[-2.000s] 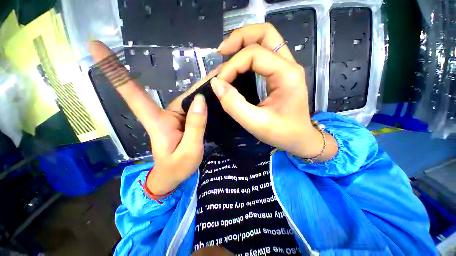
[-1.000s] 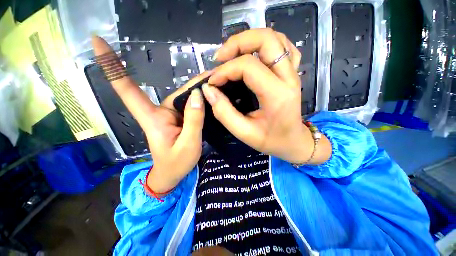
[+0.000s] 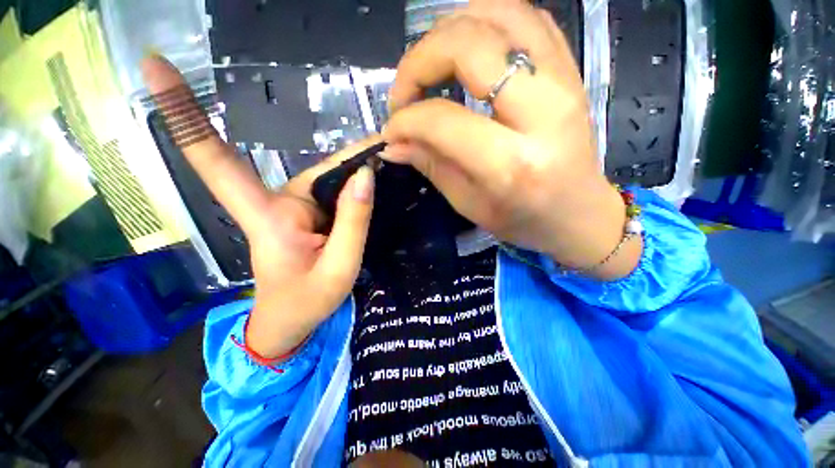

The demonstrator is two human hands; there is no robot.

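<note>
My left hand (image 3: 298, 242) grips a black phone housing (image 3: 343, 175) between its thumb and fingers in front of my chest, tilted nearly edge-on. Its index finger points up and left, with several thin dark strips (image 3: 186, 119) lying across it. My right hand (image 3: 513, 137) has its thumb and index fingertip pinched together at the housing's top edge. The back of the hand faces the camera, and whether a strip is between the fingertips cannot be told. The far side of the housing is partly hidden by my right hand.
A blister tray (image 3: 595, 101) with black housings lies beyond my hands. A dark sheet (image 3: 307, 32) lies over part of it. A pale yellow strip sheet (image 3: 137, 206) is at left, beside crumpled clear film (image 3: 13, 196). Shiny stacked trays (image 3: 815, 110) stand at right, with blue stools (image 3: 124, 306) below.
My right hand has rolled over, so its back now shows more, and it looks larger and nearer the camera. Its fingertips stay at the housing's edge. My left hand has shifted slightly left.
</note>
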